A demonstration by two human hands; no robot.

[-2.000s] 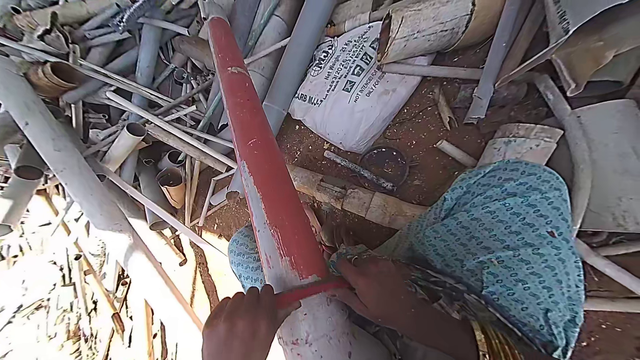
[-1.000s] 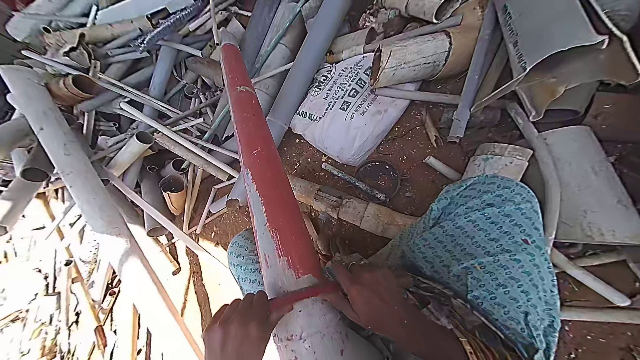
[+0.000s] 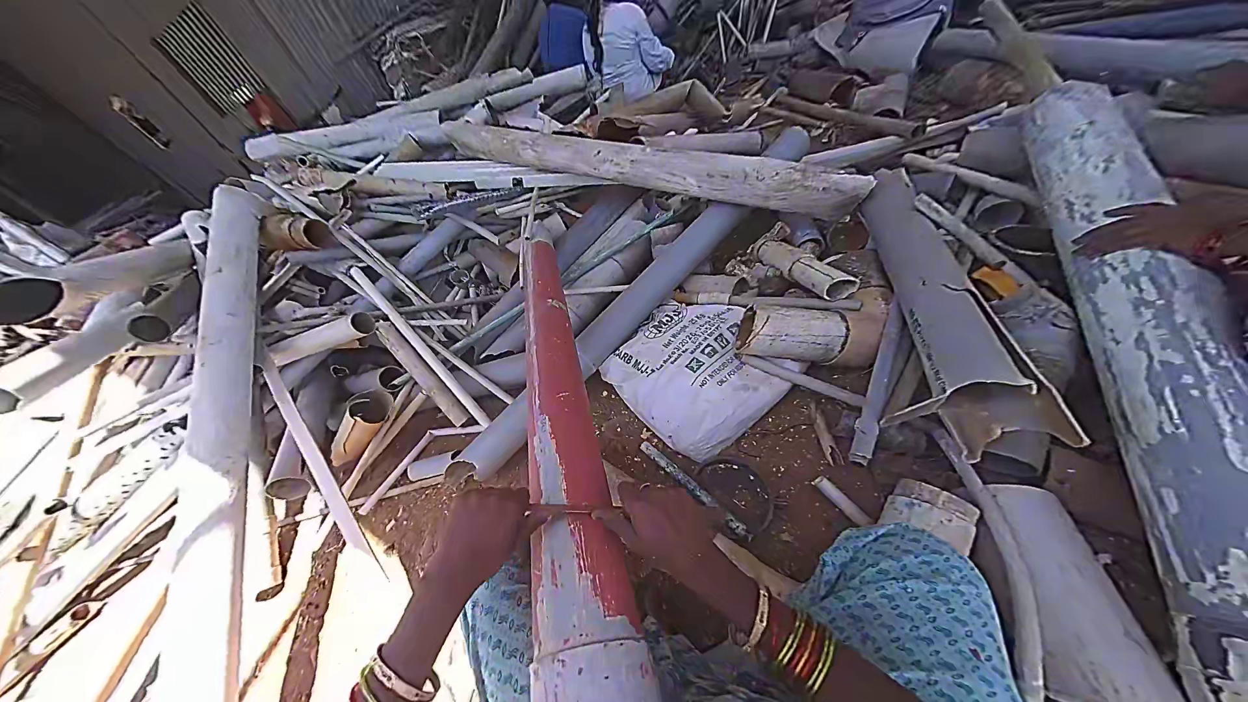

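A long plastic pipe (image 3: 568,429) with red paint runs away from me between my knees, its near part bare and greyish white with red streaks. Across its top lies a thin reddish strip or blade (image 3: 573,510), gripped at both ends. My left hand (image 3: 487,531) is closed on the left end, my right hand (image 3: 663,525) on the right end. Bangles circle both wrists. Blue patterned cloth (image 3: 907,609) covers my legs on either side of the pipe. What the strip is made of cannot be told.
Heaped pipes and offcuts (image 3: 429,263) spread ahead and left. A white printed sack (image 3: 692,380) lies beyond my right hand. A large grey pipe (image 3: 1160,390) stands at the right, with another person's hand (image 3: 1170,224) on it. Another person (image 3: 629,49) sits far back.
The view has tilted up and shows more of the heap and other people. My hands have moved forward along the pipe with the strip, and bare pipe shows where red was nearer me.
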